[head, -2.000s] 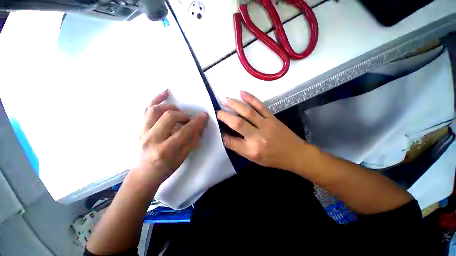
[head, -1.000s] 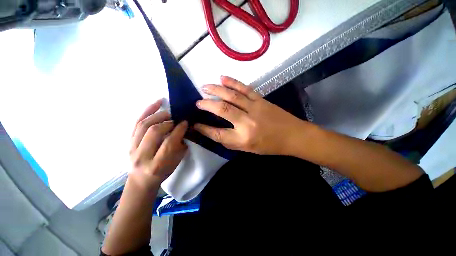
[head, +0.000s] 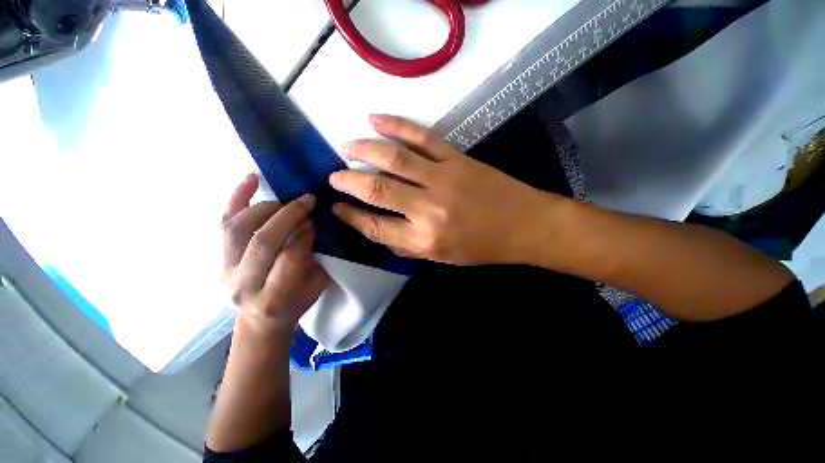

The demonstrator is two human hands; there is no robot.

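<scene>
A long dark blue strip of fabric runs from under the machine head down to my hands, wider near them. White fabric shows beside and below it and hangs at the table's front edge; on the left it blends into the bright table. My left hand pinches the strip's left edge between thumb and fingers. My right hand lies on the strip's right side with fingers spread, fingertips pressing it. The needle area is cut off at the top.
Red scissor handles lie on the table above my right hand. A ruler-marked edge runs along the table front. White sheets with dark edges are stacked at the right. A blue basket and another blue object show below the table.
The dark strip, a thin line before, now shows as a wide band with its surface turned up. My left fingers have moved onto its edge. The view has shifted, so the scissors sit higher and further left.
</scene>
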